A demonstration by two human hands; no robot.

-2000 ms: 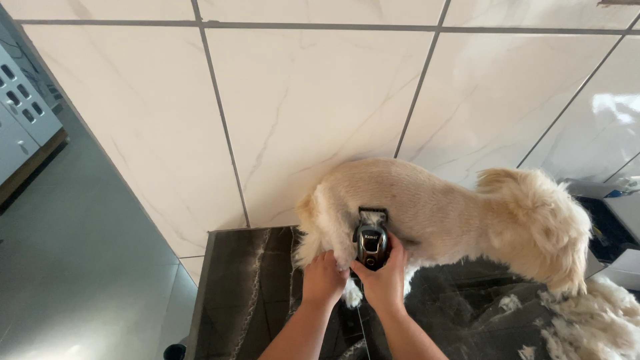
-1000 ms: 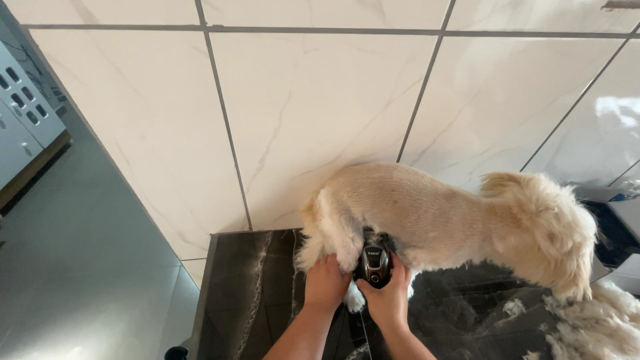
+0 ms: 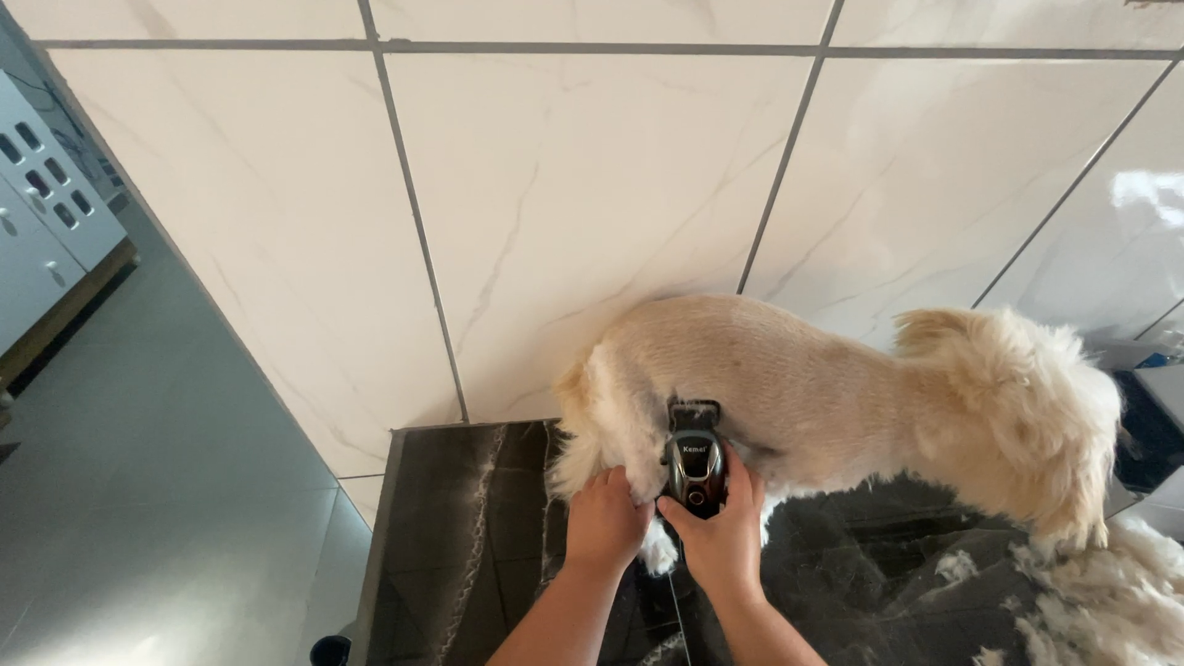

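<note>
A cream-coloured dog (image 3: 777, 388) stands on a dark marbled tabletop (image 3: 425, 546), its head to the right. Its back and side are cropped short, while the head and rear leg carry longer fur. My right hand (image 3: 726, 541) holds a black Kemei hair clipper (image 3: 696, 467) upright in the view, its blade at the dog's flank just in front of the hind leg. My left hand (image 3: 606, 523) grips the lower part of a hind leg (image 3: 634, 444), left of the clipper. Below the hands a white furry paw (image 3: 659, 548) shows between my wrists.
Behind the dog rises a wall of pale tiles (image 3: 592, 203). Cut fur (image 3: 1101, 592) is heaped at the lower right, near the dog's head. A dark blue and white container (image 3: 1147, 435) stands at the right edge. The tabletop's left edge drops to a grey floor (image 3: 185, 462).
Between one second ago and now, the clipper has moved up from the lower flank onto the dog's side. My left hand stays at the hind leg.
</note>
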